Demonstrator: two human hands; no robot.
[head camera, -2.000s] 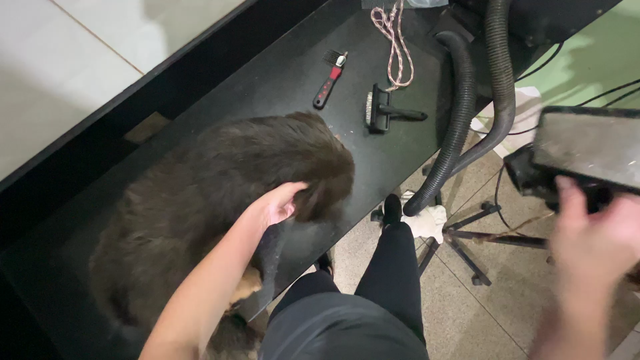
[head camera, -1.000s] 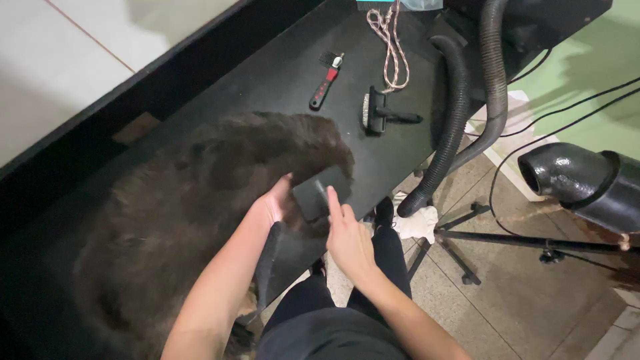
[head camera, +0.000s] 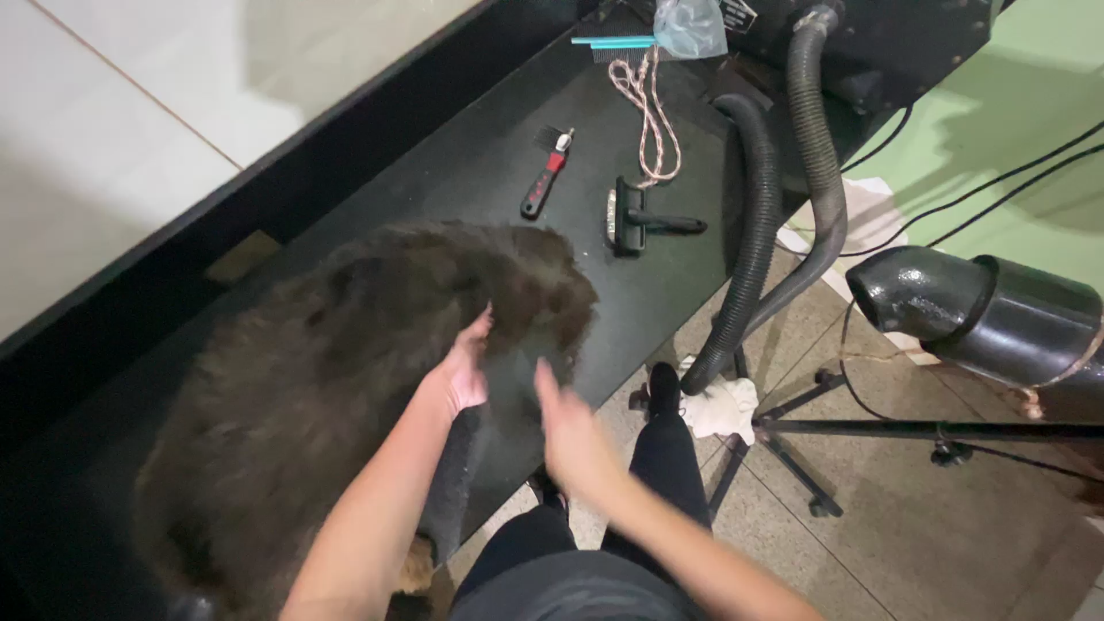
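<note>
A long-haired dark brown animal (head camera: 345, 371) lies on the black grooming table (head camera: 362, 198). My left hand (head camera: 467, 366) rests at its fur, fingers largely hidden. To the right, my right hand (head camera: 573, 431) is blurred, with one finger pointing up; a dull grey-green patch lies between the hands, too blurred to name. Beyond the animal are a red and black dematting comb (head camera: 543, 177) and a black slicker brush (head camera: 636, 220), bristles facing left. A looped pink and white cord (head camera: 649, 121) lies behind them, near a comb with a turquoise spine (head camera: 614, 41).
Ribbed black hoses (head camera: 752, 233) hang over the table's right edge from a black machine (head camera: 906, 52). A black dryer nozzle (head camera: 983, 297) and a wheeled stand (head camera: 845, 427) are at the right. A white cloth (head camera: 723, 410) lies beside my foot. A clear plastic bag (head camera: 690, 28) sits at the back.
Two seconds ago my right hand was at the far right on a dark boxy thing; it has moved left, beside my left hand and the animal. My left hand has stayed at the fur.
</note>
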